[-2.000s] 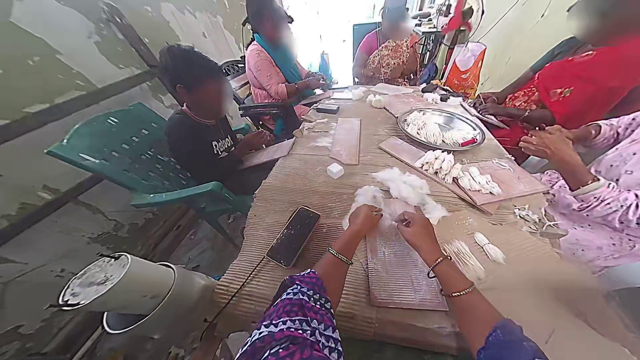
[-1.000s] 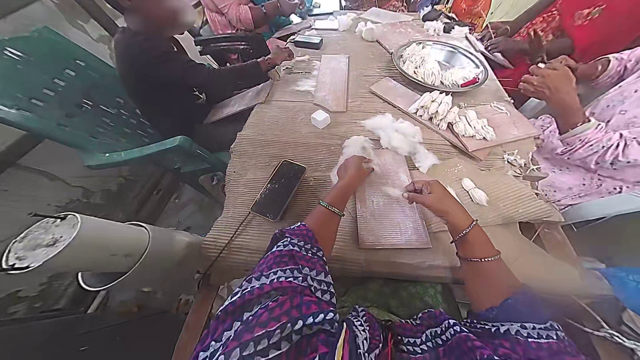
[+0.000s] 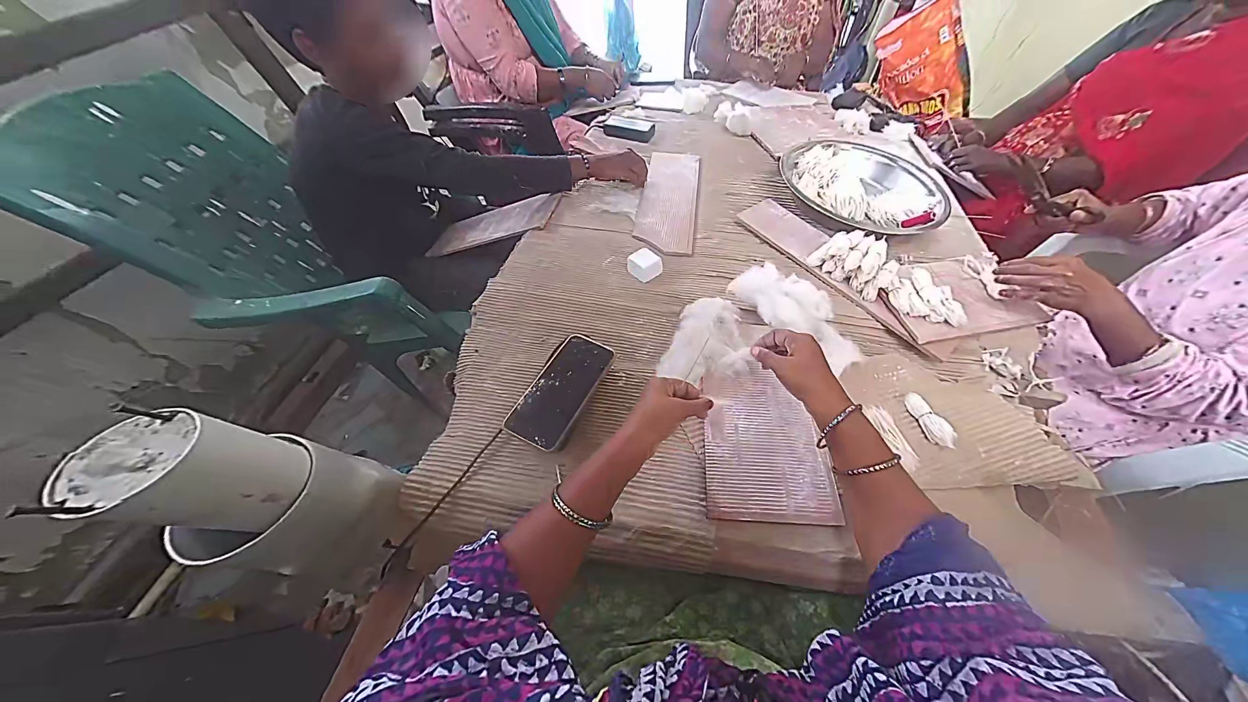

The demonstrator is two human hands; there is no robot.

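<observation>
White cotton wool (image 3: pixel 704 336) lies in a loose tuft at the far left edge of a ridged board (image 3: pixel 770 453); a second tuft (image 3: pixel 785 300) lies just behind the board. My left hand (image 3: pixel 673 405) has its fingertips pinched together in front of the first tuft; whether fibre is between them is too small to tell. My right hand (image 3: pixel 795 363) pinches a thin wisp of cotton above the board's far part. Beside the board, to the right, lie a tied bundle of white cotton wicks (image 3: pixel 929 421) and some loose wicks (image 3: pixel 889 434).
A dark phone (image 3: pixel 560 392) with a cable lies left of the board, and a small white block (image 3: pixel 644 264) behind it. Further back are a steel tray (image 3: pixel 941 216) of wicks and boards with bundles (image 3: pixel 936 297). Several people sit around the table, a co-worker's hand near those bundles.
My left hand has come away from the cotton tuft, toward me. My right hand has moved further up over the board. The person at the left now reaches toward another board.
</observation>
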